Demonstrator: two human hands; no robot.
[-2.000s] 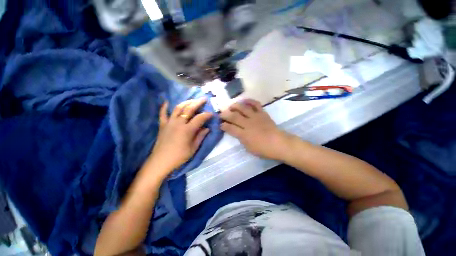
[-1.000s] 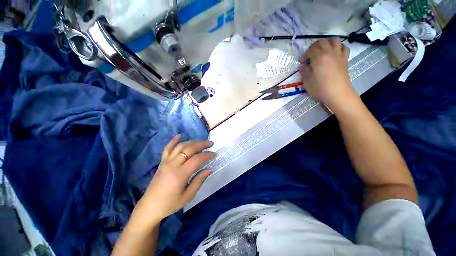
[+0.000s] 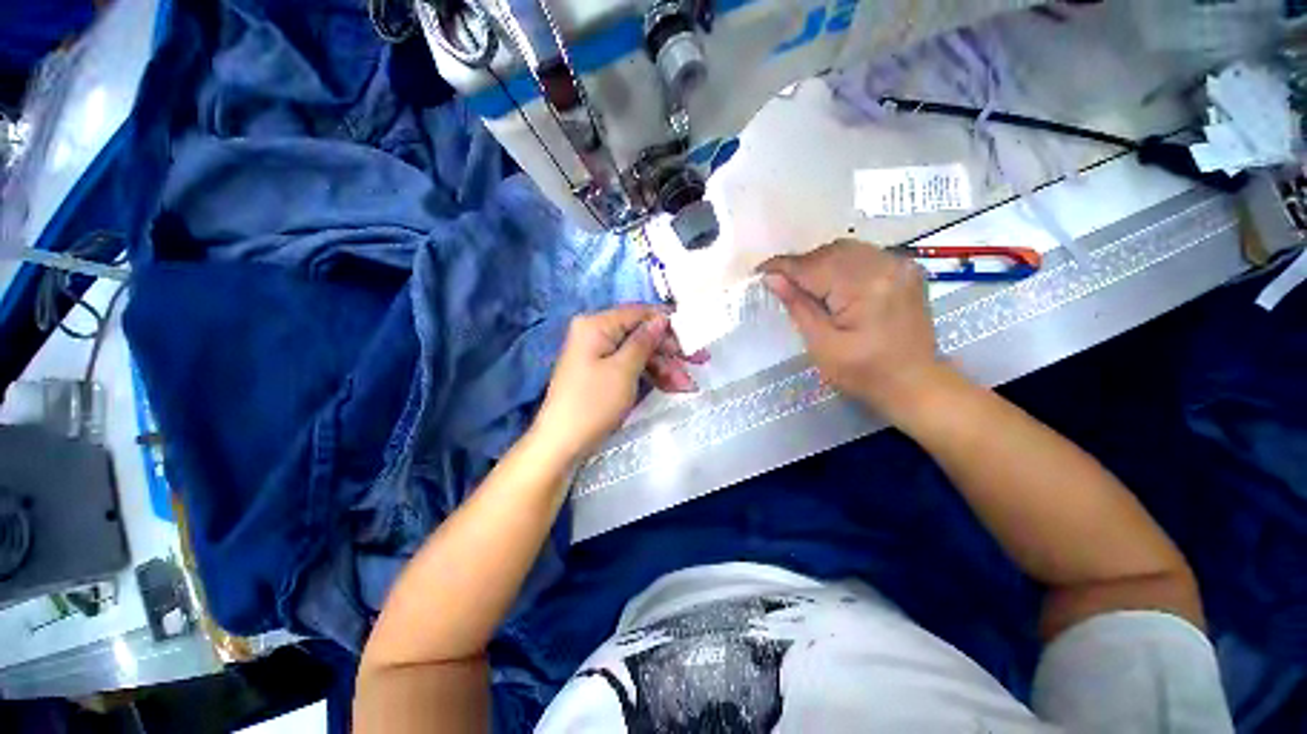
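My right hand (image 3: 864,318) holds a white care label (image 3: 717,304) between thumb and fingertips, just right of the needle area. My left hand (image 3: 609,370) has its fingertips pinched at the label's left end, beside the garment's edge; whether it grips label, cloth or both is hard to tell. The blue garment (image 3: 316,258) lies in a heap left of the needle, its right edge under the lit presser foot area (image 3: 631,215). The white sewing machine head (image 3: 573,72) stands above it.
Snips with orange-red and blue handles (image 3: 975,263) and a spare printed label (image 3: 913,189) lie to the right. Ruler tape (image 3: 1003,313) runs along the table's front edge. Pale lilac thread waste and a black rod (image 3: 1018,124) lie behind. A grey box (image 3: 58,495) stands at left.
My right hand has come back left from the spare labels with a white label in it. My left hand has moved up to the label beside the cloth edge. The camera view has shifted left.
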